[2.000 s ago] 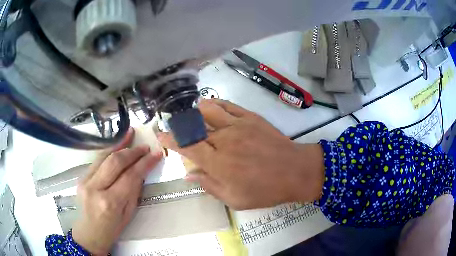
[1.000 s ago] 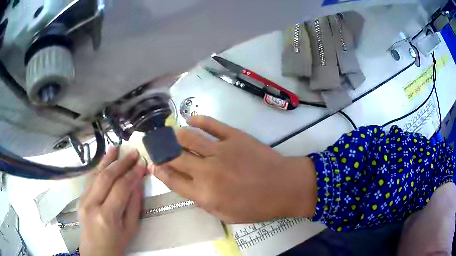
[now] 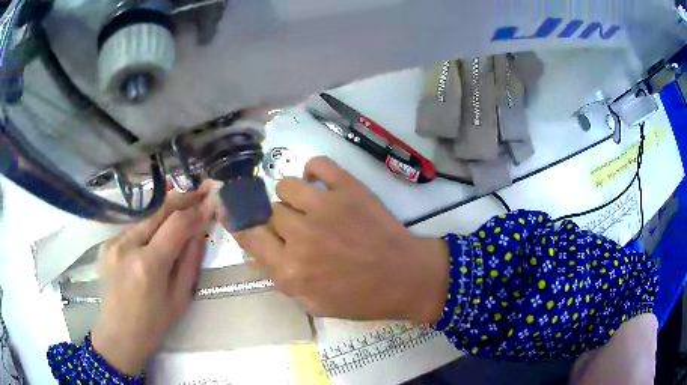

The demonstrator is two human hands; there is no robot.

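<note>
My left hand [image 3: 154,263] is left of the needle area, its thumb and fingertips pinched together on a small pale edge of fabric. My right hand [image 3: 343,244] is beside the dark square attachment [image 3: 245,203], which partly hides its fingers; what they hold cannot be told. A fabric strip [image 3: 241,323] with a metal zipper [image 3: 233,288] lies below both hands, partly covered by them. Another beige fabric piece [image 3: 68,248] lies at the left. The needle and presser foot are hidden.
The sewing machine head [image 3: 331,45] with a ribbed knob [image 3: 137,56] hangs above. Thread snips [image 3: 377,143] lie right of the needle area, with finished zipper pieces [image 3: 478,113] beyond. A black cord [image 3: 444,214] crosses the table. A yellow tape [image 3: 309,364] and printed ruler [image 3: 377,347] lie in front.
The camera view has shifted. The left fingertips have closed together near the attachment. The right hand stays beside the attachment, its fingers more bent.
</note>
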